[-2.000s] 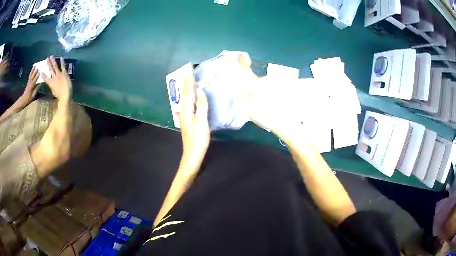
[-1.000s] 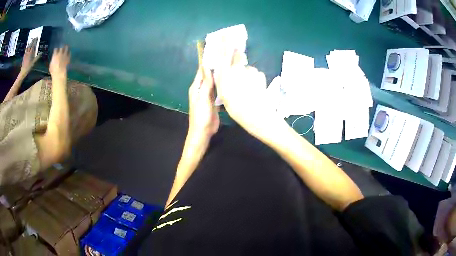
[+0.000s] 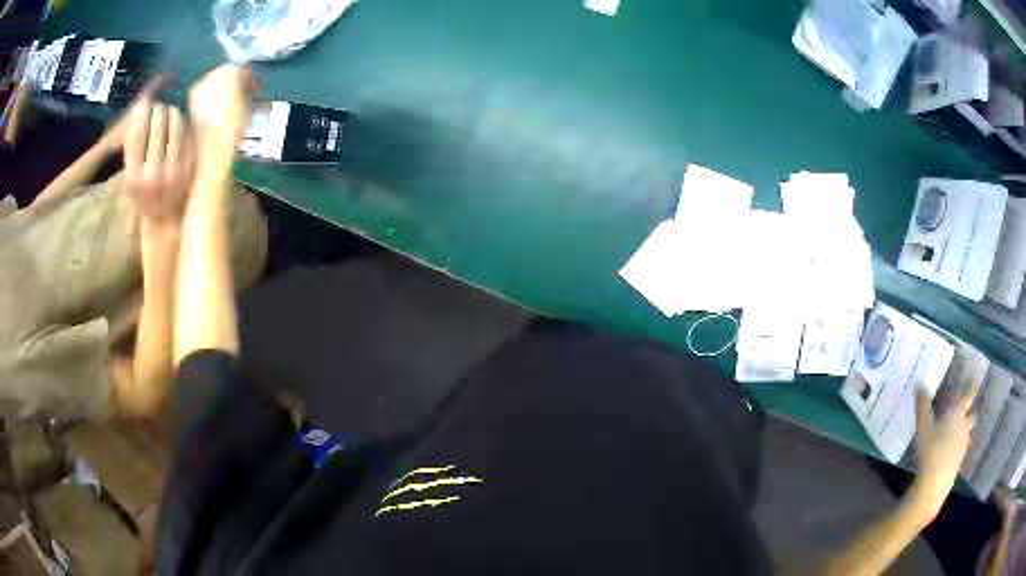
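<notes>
My left hand [image 3: 222,104] is stretched to the far left beside a dark box with a white label [image 3: 308,133]. It is blurred, and whether it holds anything cannot be told. My right hand [image 3: 945,433] is at the lower right with thumb and fingers apart, over the edge of the front retail box [image 3: 897,377]. That box leans in a row of standing boxes, its white picture front showing. A loose overlapping spread of white leaflets [image 3: 776,259] lies on the green bench [image 3: 495,169]. A thin pale ring [image 3: 712,334] lies at its lower edge.
Another person's hand [image 3: 160,158] is close beside my left forearm. More dark boxes [image 3: 96,70] lie at the far left. A clear plastic bag [image 3: 276,25] is at the top left. A second box row [image 3: 954,236] and whitish bagged items [image 3: 855,47] are at the right.
My hands have left the bench centre and parted, left hand to the far left, right hand to the right box row. The white item they held is gone from the centre. The view has shifted.
</notes>
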